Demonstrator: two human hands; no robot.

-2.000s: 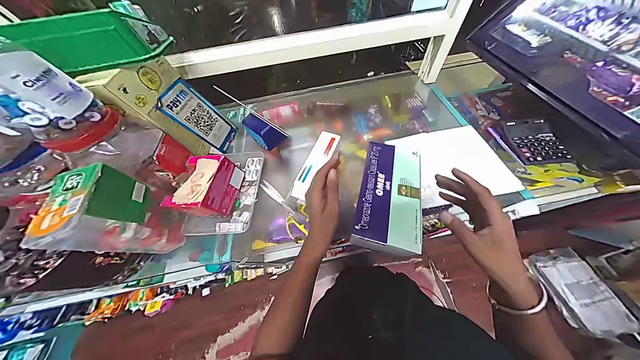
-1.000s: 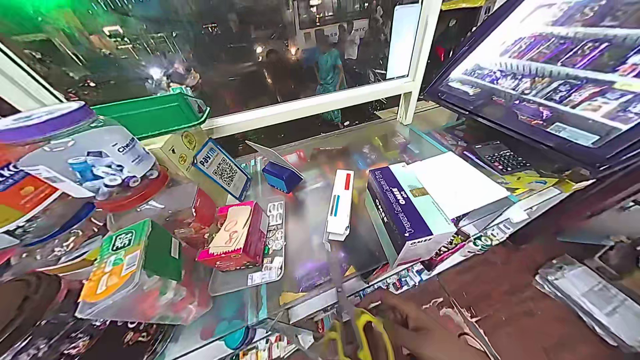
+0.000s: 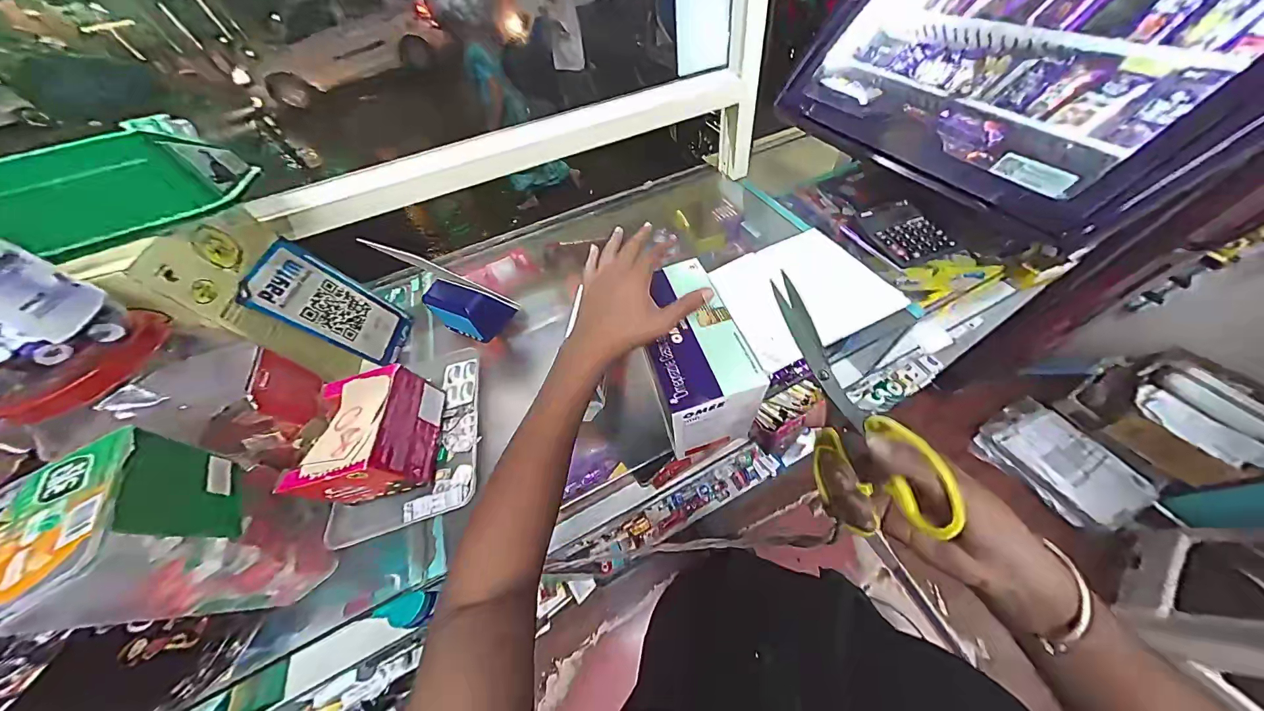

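My right hand [image 3: 973, 538] holds a pair of scissors [image 3: 839, 395] by its yellow handles, the narrow blades pointing up and away with a small gap at the tips. My left hand [image 3: 627, 301] reaches over the glass counter, fingers spread, its thumb over the top of a purple, white and pale green medicine carton [image 3: 706, 355]. Whether the hand grips anything is unclear. A slim white box [image 3: 575, 308] is mostly hidden behind this hand and forearm. White paper [image 3: 800, 296] lies on the counter to the right of the carton, behind the scissor blades.
A pink box [image 3: 390, 434], blister strips [image 3: 459, 425], a blue card stand [image 3: 469, 311] and a payment code board [image 3: 326, 301] stand at left, near plastic jars [image 3: 59, 316] and a green tray [image 3: 109, 188]. A calculator [image 3: 913, 237] lies below the lit display case [image 3: 1007, 109] at right.
The scissors, low in the view one second ago, are now raised at the right in my right hand. My left hand, out of view then, now reaches over the counter to the carton.
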